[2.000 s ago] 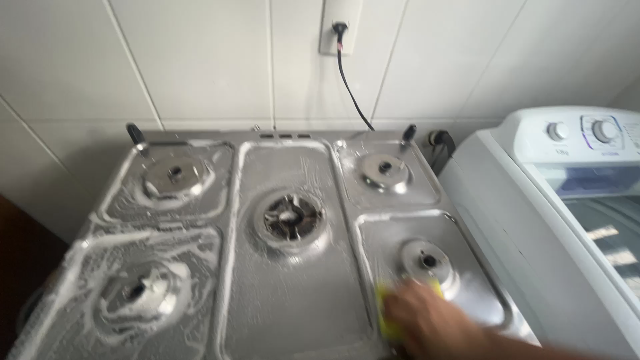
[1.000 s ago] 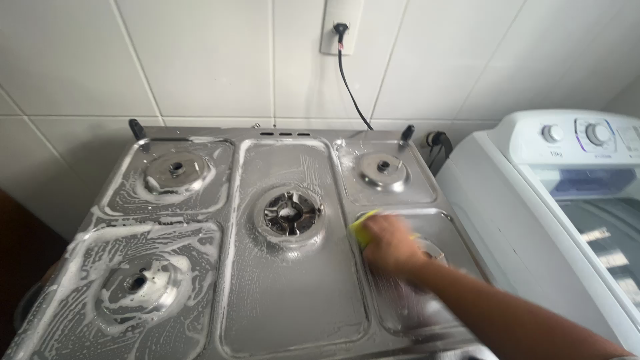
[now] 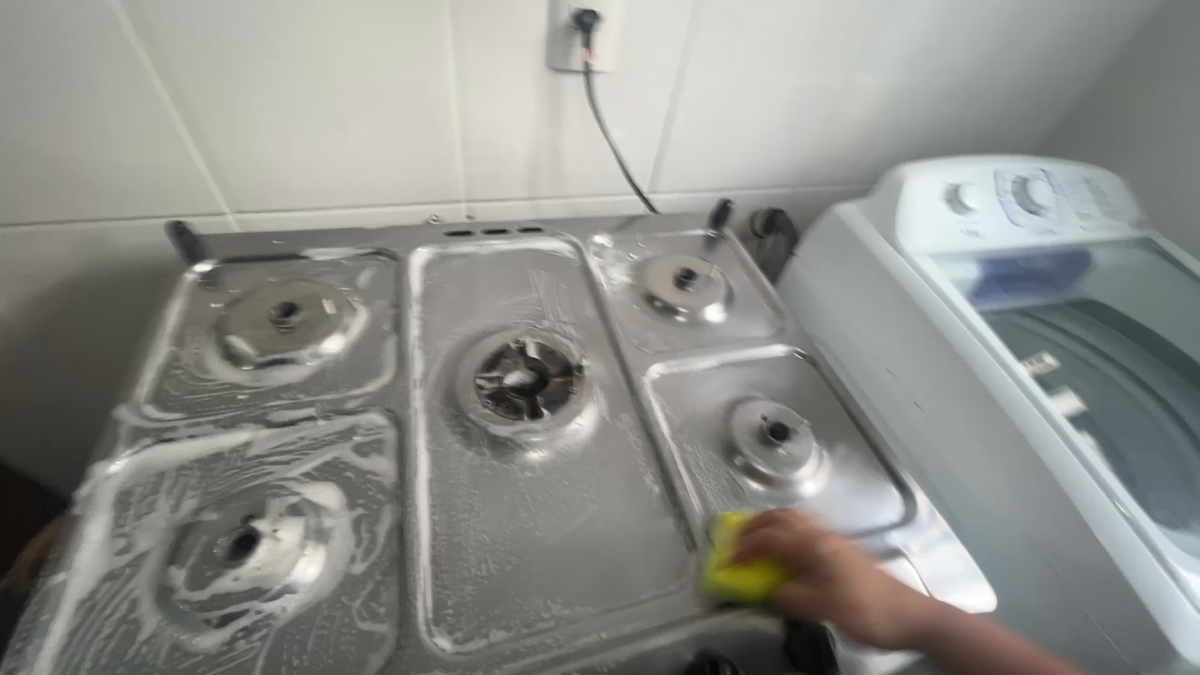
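Note:
My right hand (image 3: 825, 572) grips a yellow sponge (image 3: 745, 558) and presses it on the front right of a stainless steel gas cooktop (image 3: 553, 600), just below the front right burner base (image 3: 776, 441). White suds cover much of the cooktop, thickest round the front left burner base (image 3: 248, 544). The centre burner (image 3: 527, 380) shows its open metal spokes. Round metal bases stand at the back left (image 3: 286, 319) and back right (image 3: 686, 281). At the far left edge, part of my left hand (image 3: 37, 558) shows, dim and blurred, beside the cooktop's side.
A white top-loading washing machine (image 3: 937, 375) stands close along the cooktop's right side. Behind is a tiled wall with a black plug (image 3: 586, 21) in a socket and its cord (image 3: 614, 141) hanging down. Black hinge pieces (image 3: 186, 242) rise at the back corners. Dark knobs (image 3: 714, 664) sit at the front edge.
My right hand has moved with the sponge from the left side of the front right burner panel toward the cooktop's front edge.

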